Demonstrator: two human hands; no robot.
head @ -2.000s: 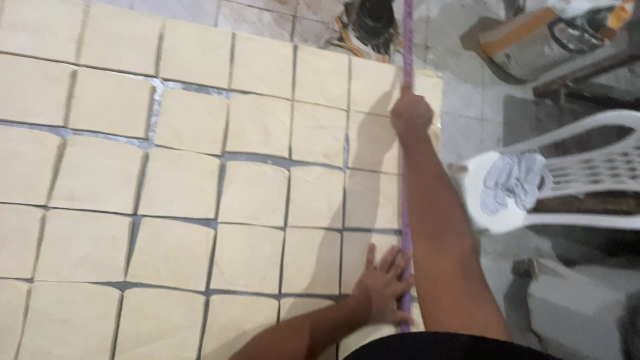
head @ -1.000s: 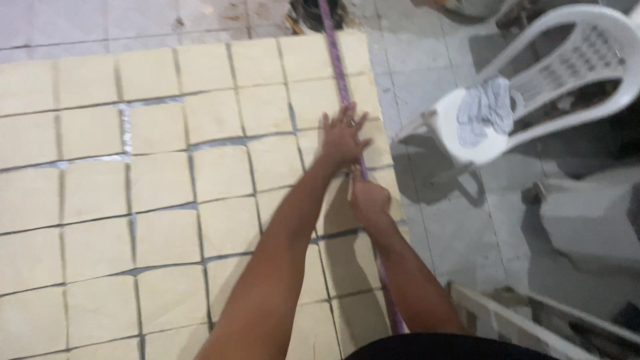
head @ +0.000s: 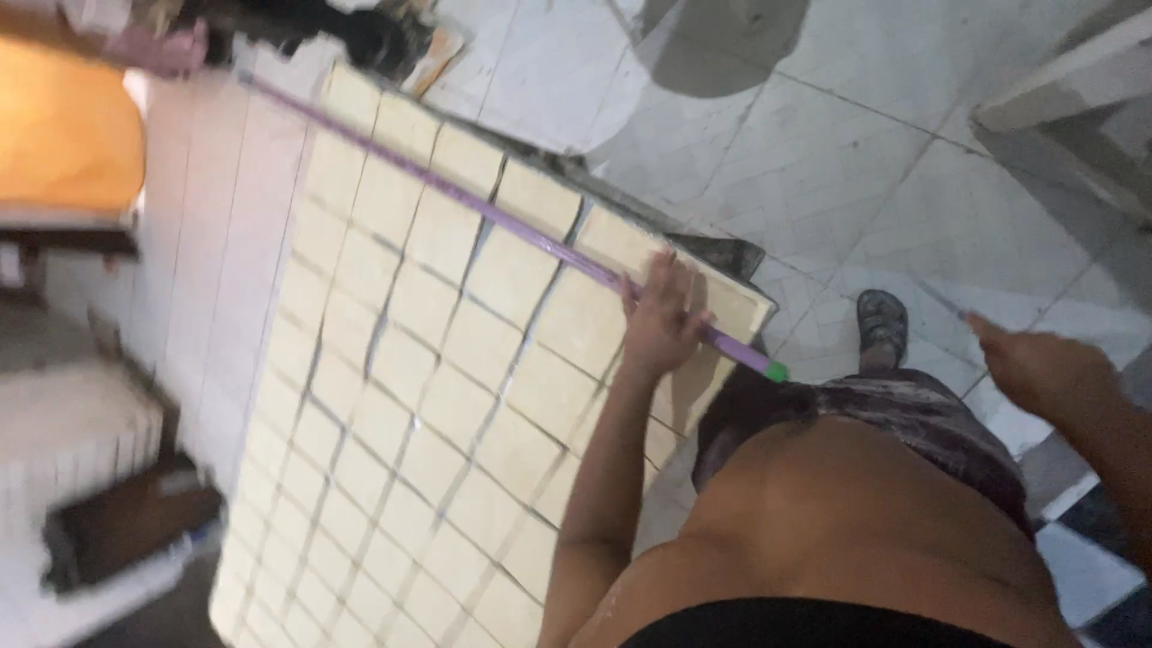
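Observation:
A pale cream slab (head: pixel 432 360) lies on a raised flat surface, scored or cut into rows of squares with dark gaps between many of them. Across its squares, slanting near one end, runs a long purple stick (head: pixel 531 236) with a green end cap that juts past the slab's edge. My left hand (head: pixel 664 319) presses down on the stick near the capped end, thumb and fingers spread about it. Off the slab at the right, my right hand (head: pixel 1048 369) is closed around what looks like a knife (head: pixel 940 295), its thin blade blurred and its handle hidden.
Beneath is a tiled floor (head: pixel 810 180), where my sandalled foot (head: pixel 882 319) stands beside the slab's corner. Pale furniture (head: pixel 1062 90) is at the upper right. An orange object (head: pixel 67 135) and a dark brown object (head: pixel 135 522) lie beyond the slab on the left.
The view has turned strongly. My right hand, beside my left at the stick one second ago, is now off the slab. The stick now lies slantwise across the squares, its green end showing.

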